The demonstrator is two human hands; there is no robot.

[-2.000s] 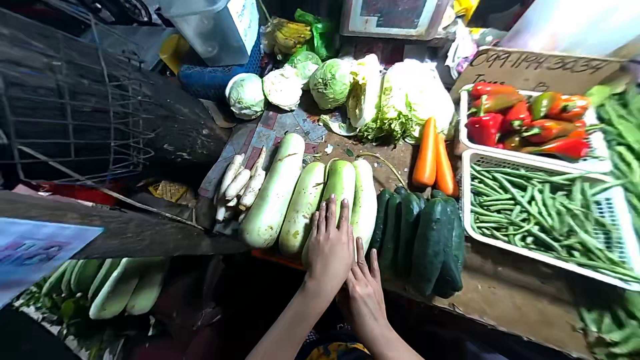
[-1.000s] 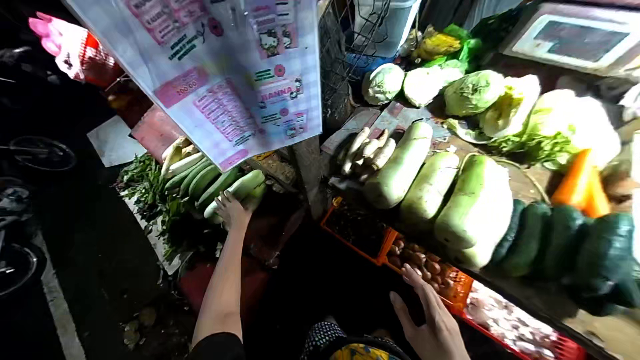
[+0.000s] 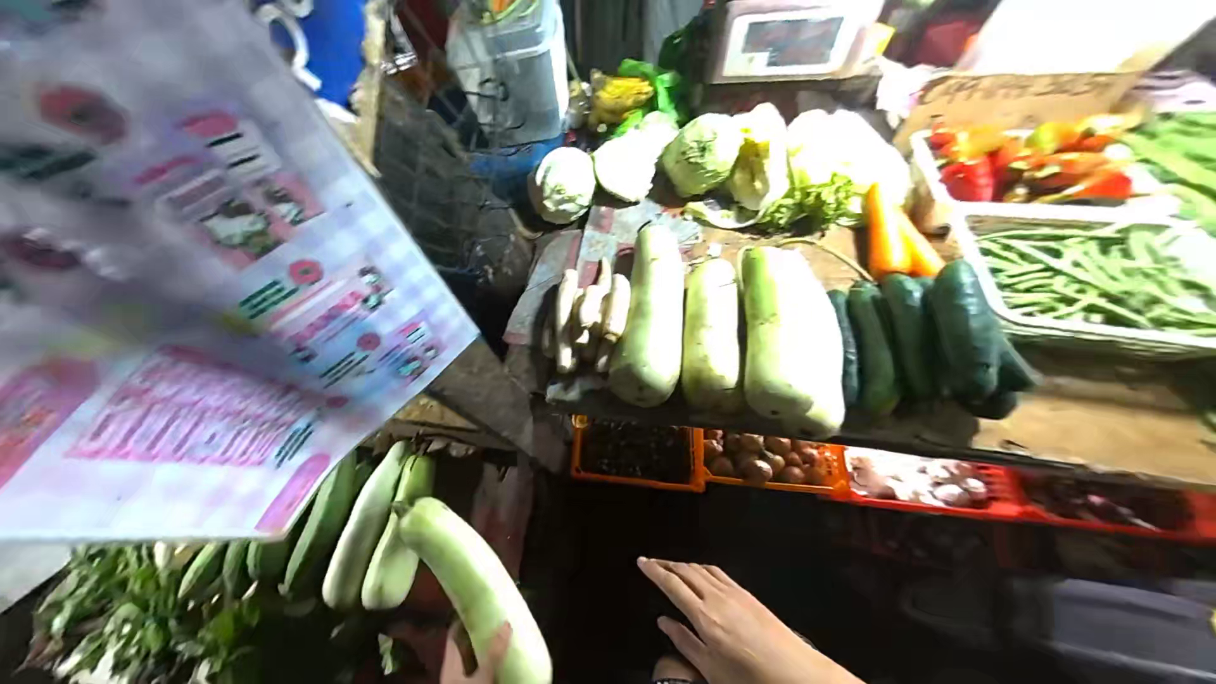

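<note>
My left hand, partly cut off by the bottom edge, grips the lower end of a long pale-green gourd, whose upper end leans over other gourds at the lower left. Nothing is in my right hand; its fingers point left, below the shelf and over dark space. On the shelf several pale-green gourds lie side by side, between small pale roots on the left and dark-green cucumbers on the right.
A printed plastic sheet hangs at the upper left. Cabbages, carrots, a basket of green beans and a basket of peppers stand behind. Crates of onions and garlic sit below the shelf edge.
My left hand, on the gourds at the lower left one second ago, now holds one gourd nearer to me. Two seconds ago both hands were on the shelf gourds.
</note>
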